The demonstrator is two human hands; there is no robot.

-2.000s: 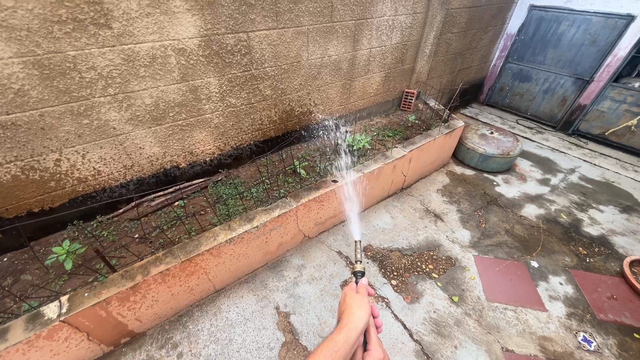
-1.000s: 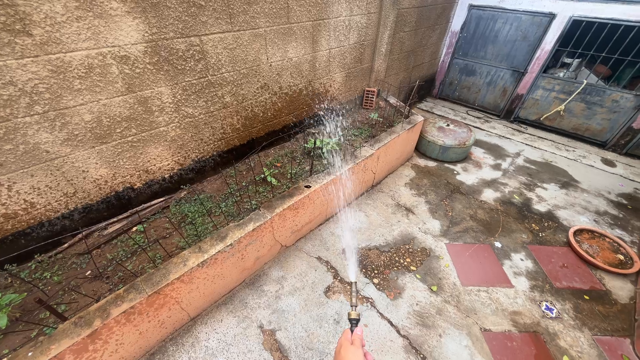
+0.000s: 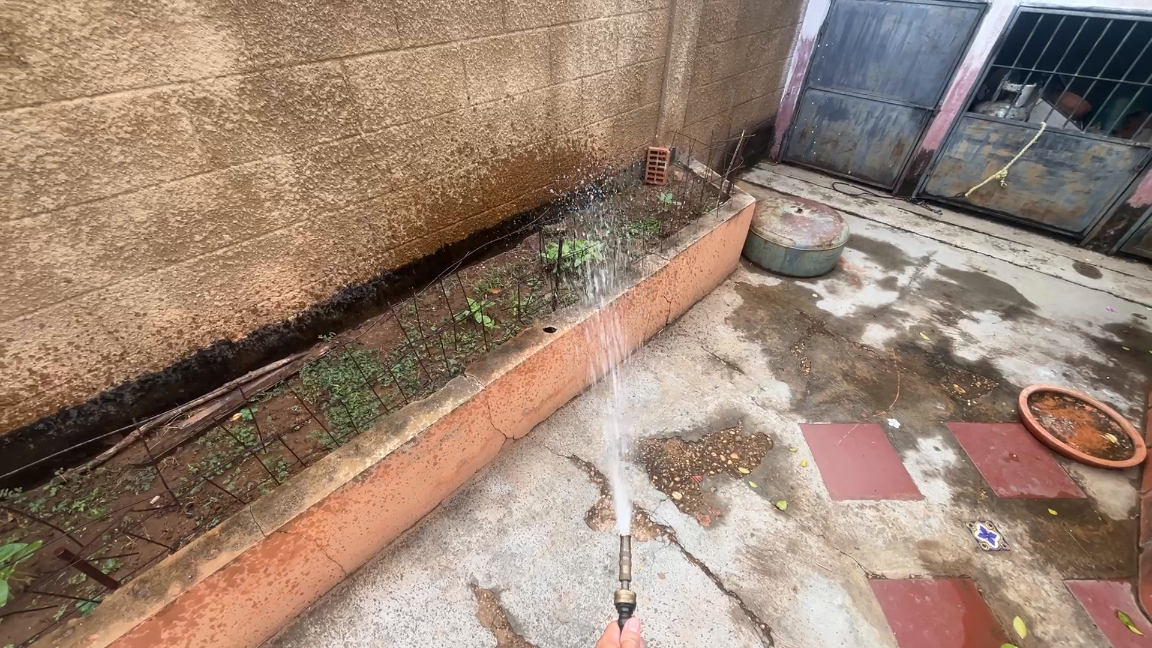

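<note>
A brass-coloured hose nozzle [image 3: 625, 571] points away from me at the bottom centre. Fingertips, which look like my left hand [image 3: 619, 634], grip its black base at the bottom edge; the rest of that hand is out of frame. My right hand cannot be made out. A spray of water [image 3: 614, 414] leaves the nozzle and fans out over the orange wall of a raised planter bed [image 3: 549, 391]. Drops scatter over a leafy green plant [image 3: 574, 253] and the soil near the block wall [image 3: 360, 135], whose lower part is wet.
Thin wire fencing [image 3: 418, 337] lines the bed, with a hollow red brick [image 3: 657, 166] at its far end. A round rusty metal lid or tank [image 3: 796, 236] stands beside the planter. Metal doors [image 3: 864, 90] are behind. A terracotta saucer [image 3: 1080, 426] lies at right on cracked, partly wet concrete.
The view has swung right, and less of my hands shows at the bottom edge. Two seconds ago both hands appeared together at the nozzle. Water keeps spraying toward the bed.
</note>
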